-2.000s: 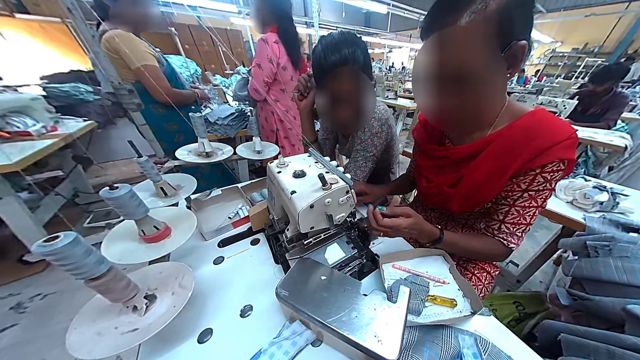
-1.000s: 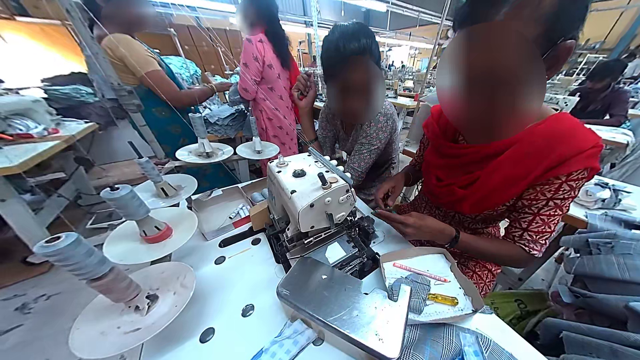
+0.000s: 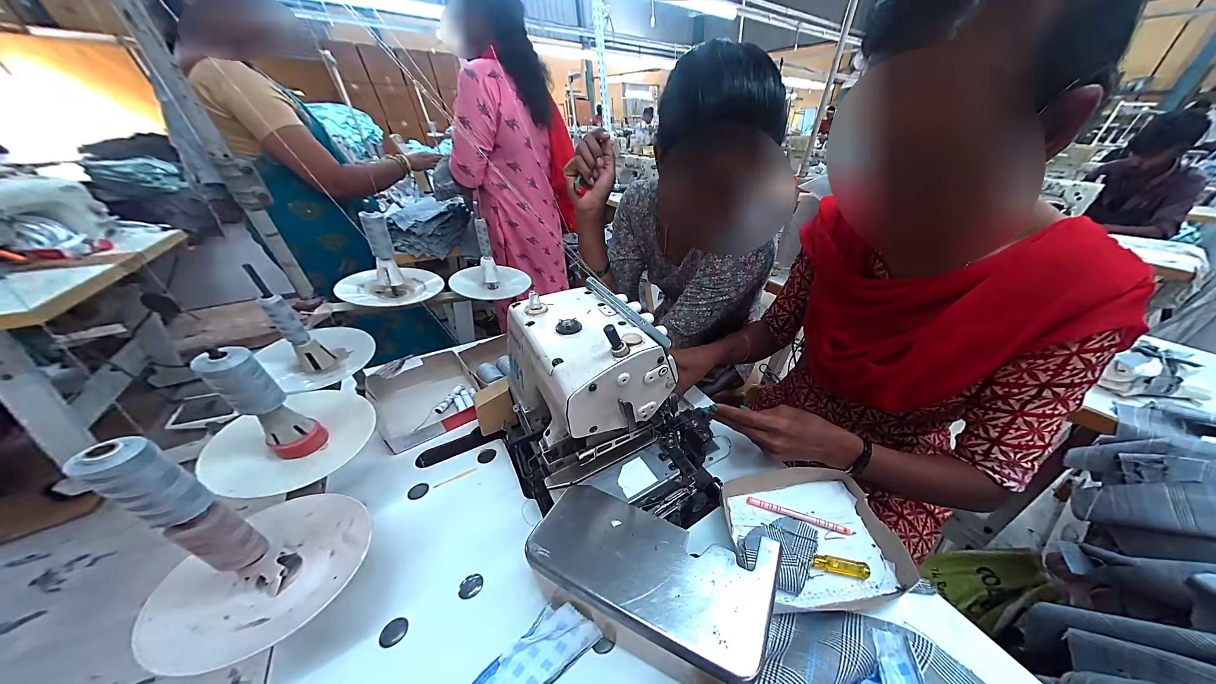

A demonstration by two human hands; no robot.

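Neither my left hand nor my right hand shows in the frame. An industrial overlock sewing machine (image 3: 594,366) stands in the middle of a white table (image 3: 427,541), its looper mechanism (image 3: 689,461) exposed. A polished metal cover plate (image 3: 655,579) is in front of it. At its right, a co-worker in a red scarf has one hand (image 3: 793,432) beside the mechanism, with fingertips on something too small to tell; the other is partly hidden behind the machine head. An open cardboard box (image 3: 898,541) holds a red-and-white pen-like stick (image 3: 798,516), checked fabric (image 3: 784,551) and a yellow tool handle (image 3: 841,567).
Thread cones (image 3: 161,480) stand on round white holders (image 3: 252,608) at the left. Another carton (image 3: 413,399) with small spools lies behind them. A second co-worker (image 3: 698,237) leans close behind the machine. Folded grey fabric (image 3: 1130,560) is piled at the right.
The hands of the co-worker in the red scarf were together beside the machine a second ago; now they are apart, one reaching behind the machine head. That co-worker leans further in.
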